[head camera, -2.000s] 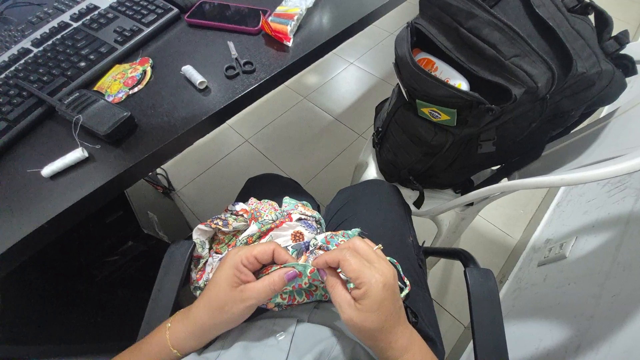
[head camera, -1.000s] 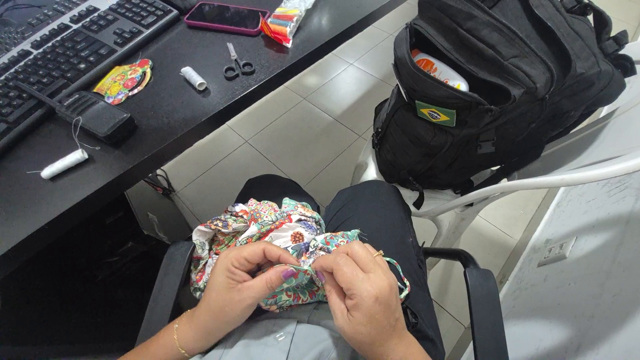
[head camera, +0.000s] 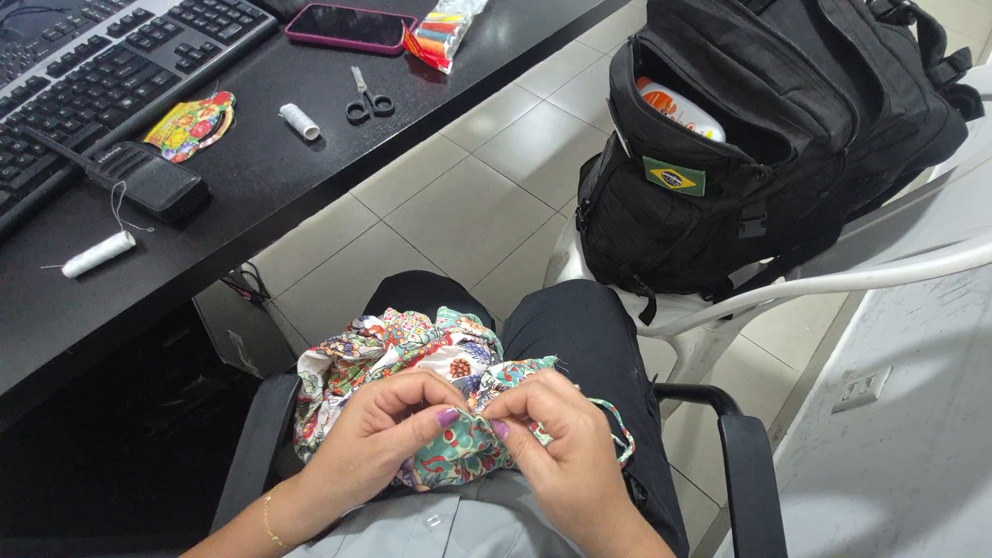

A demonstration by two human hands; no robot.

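A floral printed cloth (head camera: 457, 457) lies bunched on my lap, mostly green, white and red. My left hand (head camera: 395, 430) pinches its green edge between thumb and index finger. Close on the right, almost touching it, my right hand (head camera: 554, 438) has thumb and fingertips pinched at the same edge; whether a needle or thread is between them is too small to tell. A thin fabric strap (head camera: 624, 434) of the cloth curls out beside my right hand. On the desk are a white thread spool (head camera: 99, 254) with a loose strand, a second white spool (head camera: 300, 122) and small scissors (head camera: 368, 99).
The black desk (head camera: 256, 182) also holds a keyboard (head camera: 116, 77), a black handheld radio (head camera: 147, 178), a colourful floral packet (head camera: 190, 126), a phone (head camera: 350, 28) and a bag of coloured threads (head camera: 443, 35). A black backpack (head camera: 744, 155) sits on a white plastic chair at right. Chair armrests (head camera: 752, 473) flank my lap.
Both hands stay at the cloth's edge, with only small shifts of the fingers. The right hand's fingertips have come slightly lower and closer to the left thumb.
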